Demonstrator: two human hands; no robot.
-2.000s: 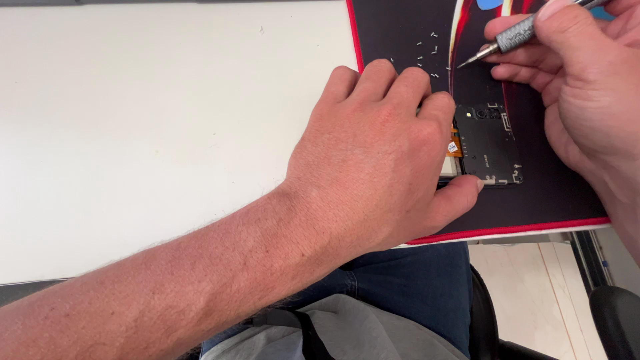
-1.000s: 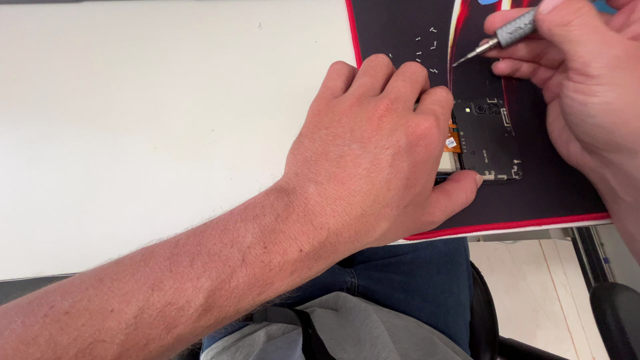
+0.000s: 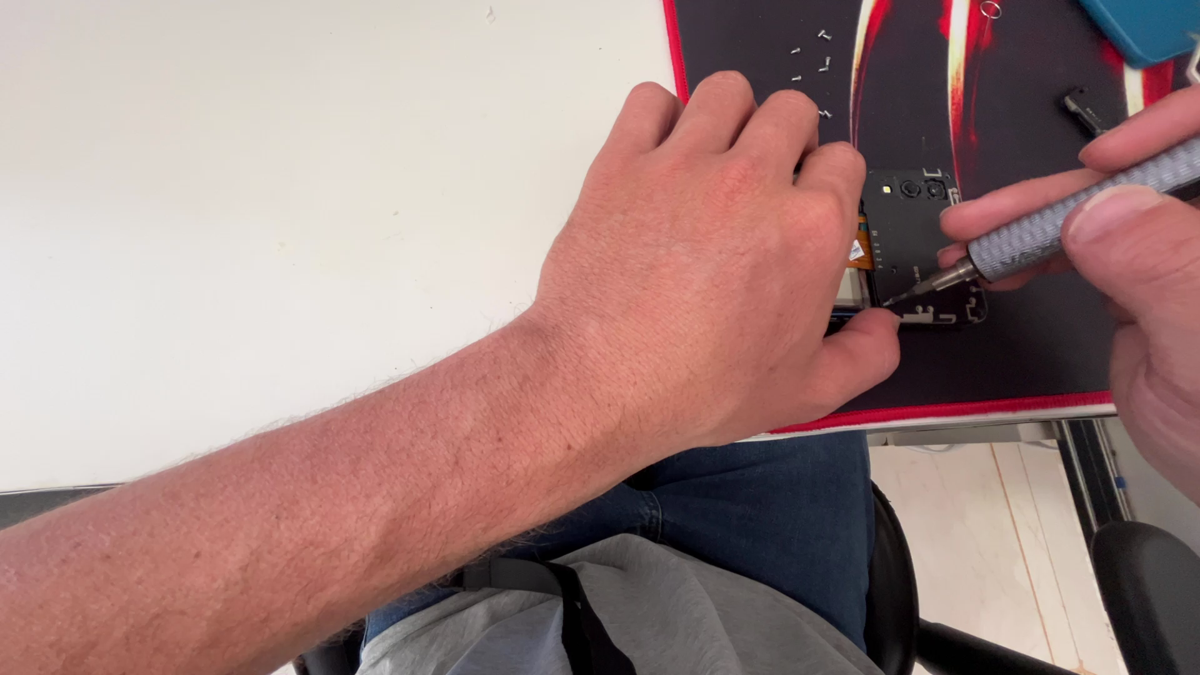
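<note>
An opened smartphone (image 3: 914, 234) lies on the mat, its black inner cover, camera lenses and an orange flex cable (image 3: 862, 244) showing. My left hand (image 3: 717, 253) covers the rest of the phone and grips it, the thumb along its lower edge. In my right hand (image 3: 1116, 206) is a precision screwdriver (image 3: 1031, 230) with a knurled grey handle. The screwdriver's tip is at the cover's lower left part, close to my left thumb; whether it sits in a screw I cannot tell.
Several small screws (image 3: 824, 64) lie on the black, red-edged mat (image 3: 1031, 361) above my left hand. At the upper right are a blue object (image 3: 1148, 28), a small black part (image 3: 1085, 111) and a thin ring (image 3: 991, 10). A white tabletop (image 3: 281, 187) extends left.
My right hand has brought the screwdriver down from near the screws, above the phone, to the phone's cover. My left hand has stayed on the phone.
</note>
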